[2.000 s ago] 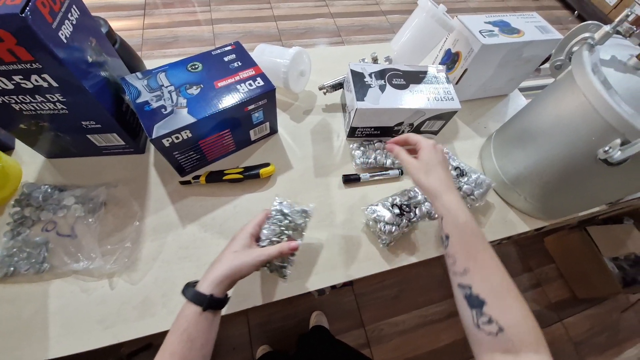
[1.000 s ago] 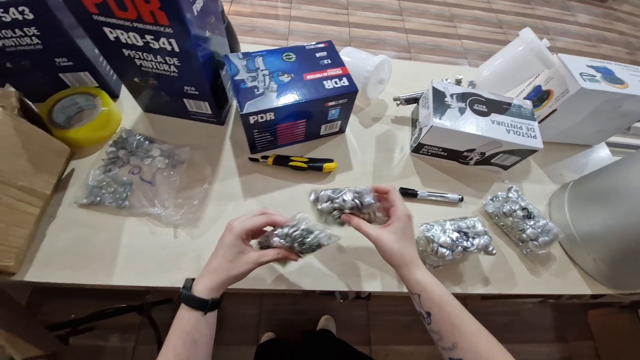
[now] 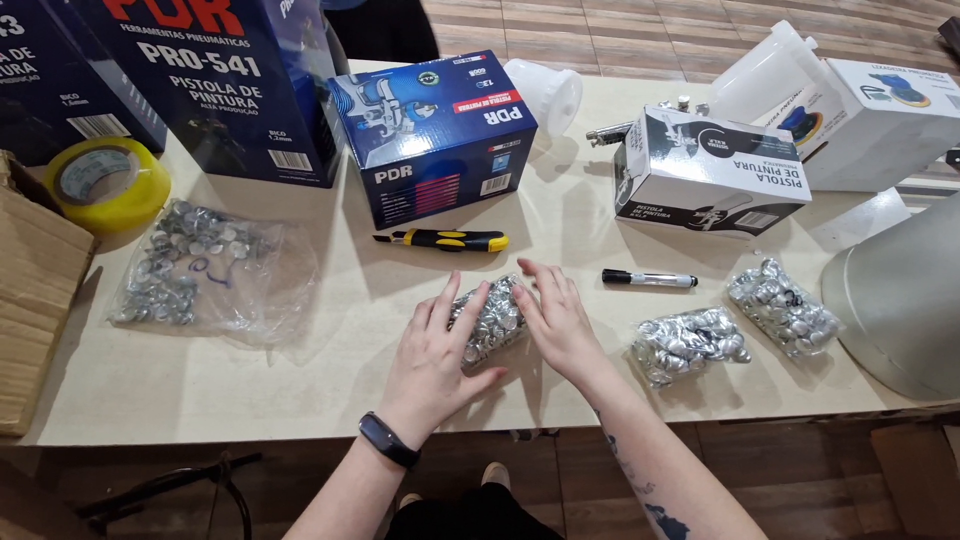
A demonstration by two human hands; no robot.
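My left hand [image 3: 435, 360] lies with spread fingers against the left side of a clear plastic bag of shiny metal pieces [image 3: 491, 319] on the table. Opposite it, my right hand [image 3: 559, 315] touches the bag's right edge with its fingertips. Whether a second bag lies under this one, I cannot tell. Two similar bags rest to the right, one nearer [image 3: 686, 345] and one beside the grey metal tank [image 3: 784, 307]. Above my hands lies a black and yellow utility knife [image 3: 442, 240]. A black-capped marker [image 3: 649, 278] is to the right of it.
On the left are a larger bag of metal pieces [image 3: 161, 277], yellow tape [image 3: 109, 180] and a cardboard box [image 3: 37, 300]. Blue spray gun boxes [image 3: 442, 142], a white spray gun box [image 3: 712, 172] and a white plastic cup [image 3: 547, 97] line the back. The tank [image 3: 900, 300] stands right.
My right hand has come from the right-hand bags to the middle with a bag. The bags held off the table a second ago are down at my hands. The view has shifted left.
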